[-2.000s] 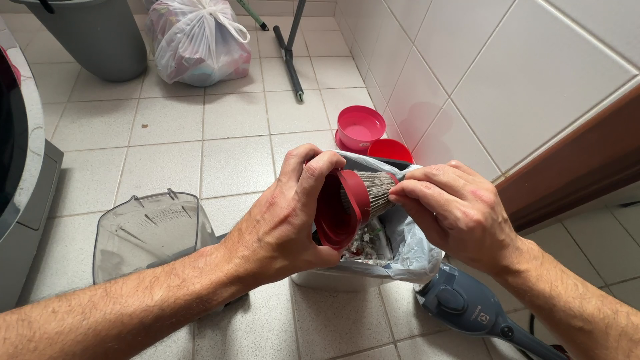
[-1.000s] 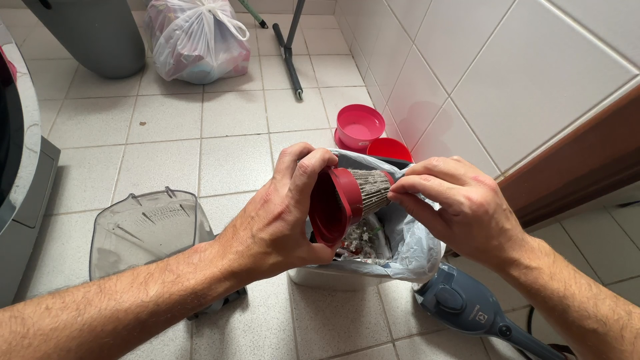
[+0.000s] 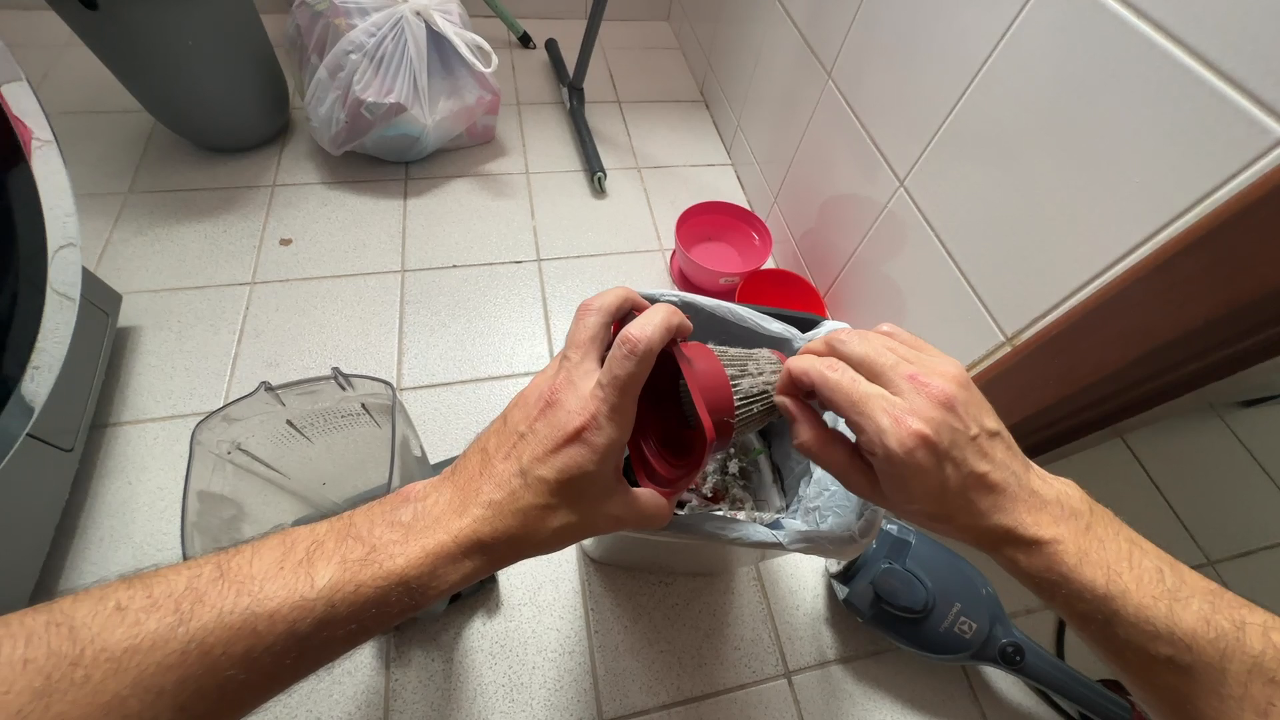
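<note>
My left hand (image 3: 590, 420) grips the red plastic frame of a vacuum cleaner's pleated cone filter (image 3: 745, 385), which lies tilted on its side, its narrow end to the right. Grey dust coats the pleats. At that narrow end are the bent fingers of my right hand (image 3: 870, 410); whether they pinch the filter or only touch it, I cannot tell. Beneath both hands stands a small bin lined with a plastic bag (image 3: 820, 515), with dust and debris inside. A clear plastic dust container (image 3: 300, 460) rests on the floor at the left, partly behind my left forearm.
An Electrolux handheld vacuum body (image 3: 925, 600) lies right of the bin. Behind the bin are a pink bowl (image 3: 722, 245) and a red bowl (image 3: 782, 292) by the tiled wall. Farther back are a tied plastic bag (image 3: 400, 90), a grey bin (image 3: 190, 70) and a floor squeegee (image 3: 578, 125).
The filter has turned slightly in my left hand since two seconds ago. My right hand stays at its narrow end, its fingers shifted a little.
</note>
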